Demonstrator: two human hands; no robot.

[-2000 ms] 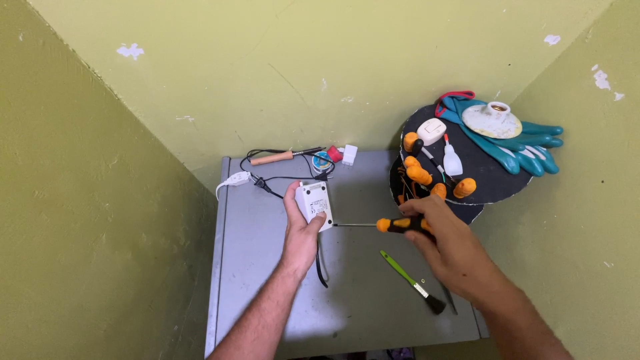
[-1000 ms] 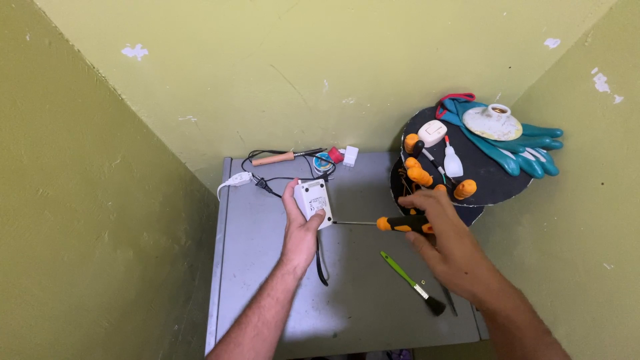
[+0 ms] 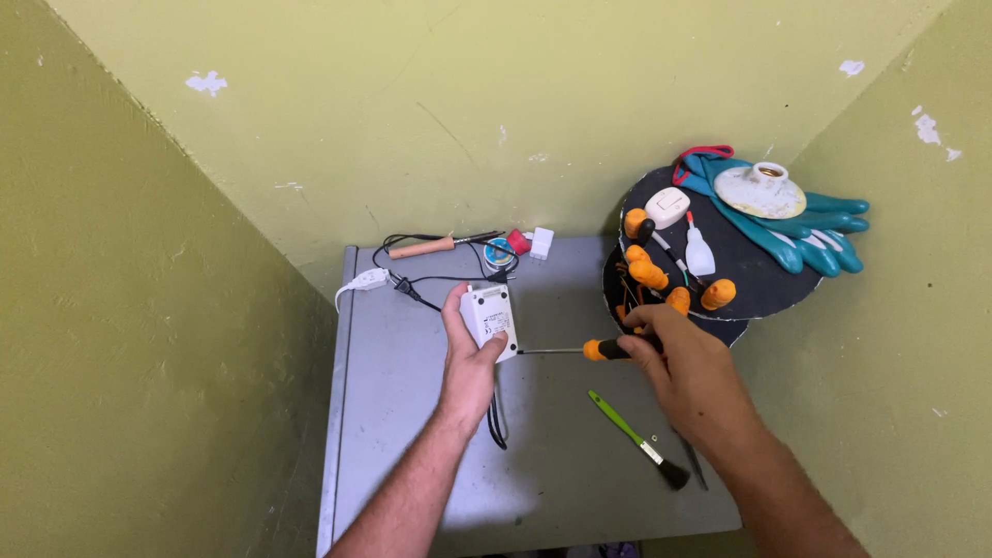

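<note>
My left hand (image 3: 471,356) grips a small white plastic device case (image 3: 487,310) with dark screws or feet at its corners and printed writing on the face toward me. A black cable (image 3: 496,422) hangs below it. My right hand (image 3: 682,360) holds a screwdriver (image 3: 608,349) by its orange and black handle, the shaft level and pointing left. The screwdriver's tip is at the lower right edge of the case; whether it sits in a screw cannot be told. A green-handled brush (image 3: 635,438) lies on the grey tabletop (image 3: 395,434) below the screwdriver.
Behind the case lie a wooden-handled soldering iron (image 3: 422,248), a solder spool (image 3: 498,254), a white plug adapter (image 3: 542,243) and a white connector (image 3: 367,280). At right, a black round tiered stand (image 3: 748,291) holds teal gloves (image 3: 763,236), a lamp socket (image 3: 761,191), a glue bottle (image 3: 698,249) and orange-handled tools (image 3: 648,273).
</note>
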